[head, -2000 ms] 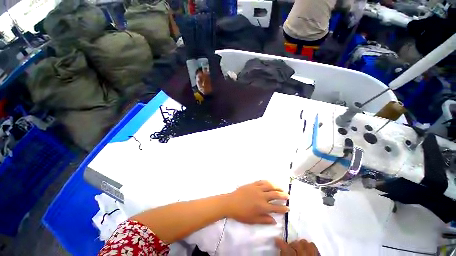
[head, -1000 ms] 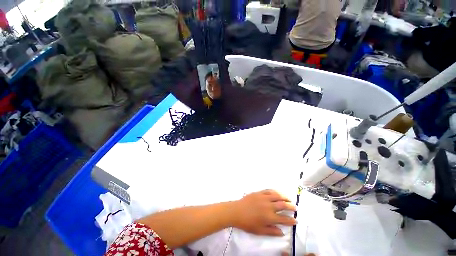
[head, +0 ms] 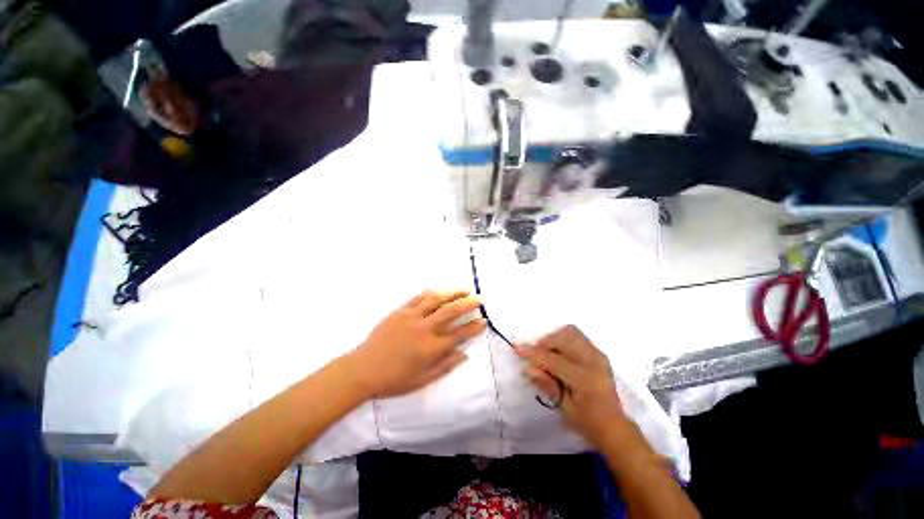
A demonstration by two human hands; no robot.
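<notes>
A large white fabric piece [head: 314, 274] lies over the table in front of the sewing machine [head: 598, 96]. A narrow black cord [head: 495, 328] runs on it from under the presser foot [head: 479, 225] towards me. My left hand [head: 420, 343] lies flat on the fabric, fingertips beside the cord just below the needle area. My right hand [head: 570, 373] pinches the cord, whose loose end curls below the fingers. Thin dark lines show on the fabric. The needle tip cannot be made out.
Red-handled scissors [head: 791, 316] lie at the right of the table. A tangled pile of black cords [head: 137, 238] and dark fabric [head: 258, 127] are at the left back. A black cloth strip [head: 714, 167] drapes over the machine. The ruler-marked edge [head: 724, 357] is at front right.
The view has turned down and to the right, bringing the scissors in. My right hand, earlier at the lower edge, now shows fully with the cord's free end, held off to the right.
</notes>
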